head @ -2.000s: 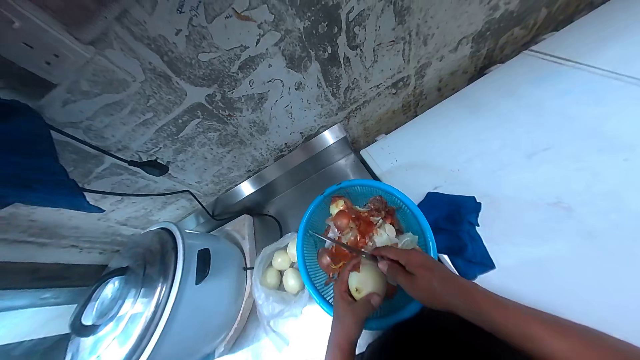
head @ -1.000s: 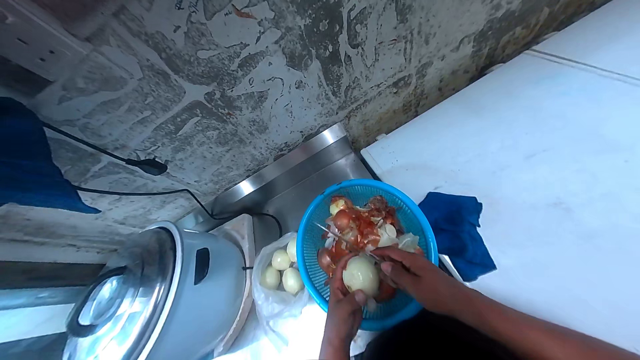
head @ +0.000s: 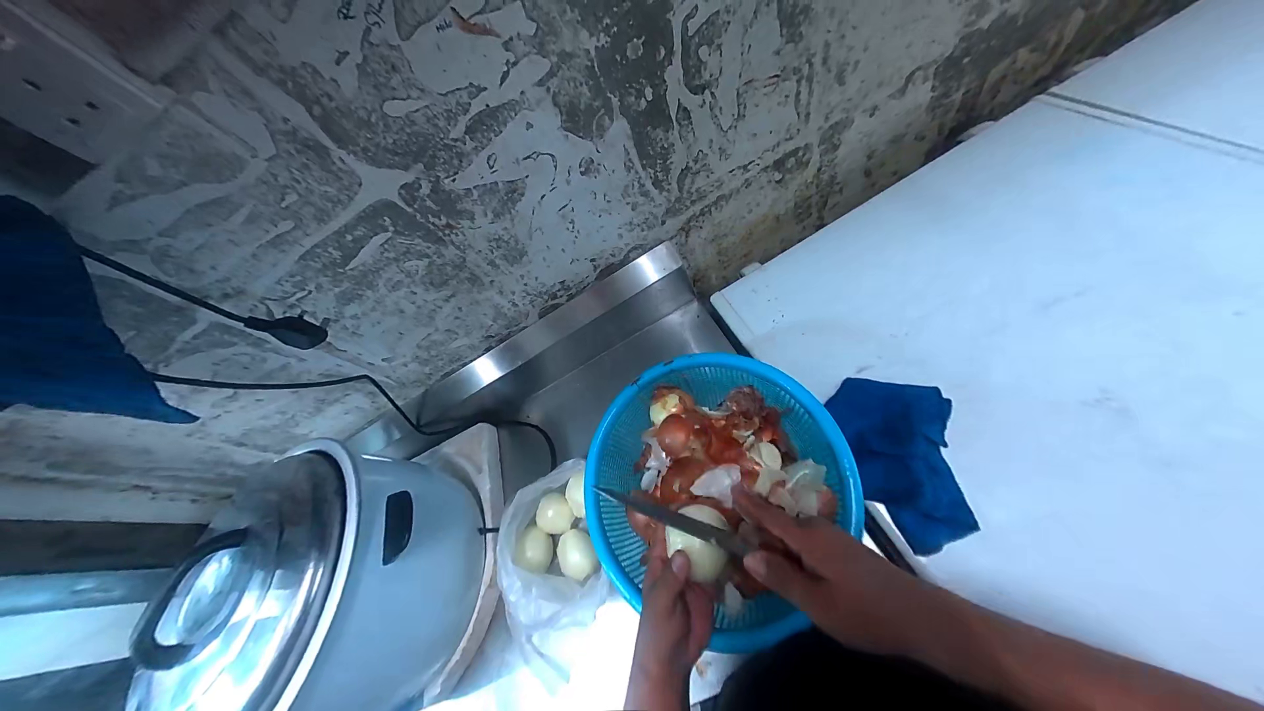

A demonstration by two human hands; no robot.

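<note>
My left hand [head: 673, 602] grips a peeled onion [head: 697, 555] over the near part of a blue plastic colander [head: 847, 464]. In my right hand [head: 805, 553] is a knife [head: 676, 518], its blade lying across the top of the onion and pointing to the upper left. Beneath both hands the colander holds unpeeled onions [head: 675, 434], brown skins and pale peelings [head: 717, 482]. Just left of it, a clear plastic bag [head: 538, 612] contains several peeled onions [head: 577, 554]. My right fingers partly hide the knife's handle.
A large rice cooker [head: 420, 583] with a metal lid stands at the left. Behind the colander is a stainless steel surface [head: 612, 365] against a stained wall. A blue cloth [head: 904, 459] lies on the white surface [head: 1066, 375] at right. A black cable [head: 296, 381] runs down the wall.
The knife blade has moved onto the peeled onion, and my right fingers are more extended. My left hand still holds the onion. Colander and bag have stayed in place.
</note>
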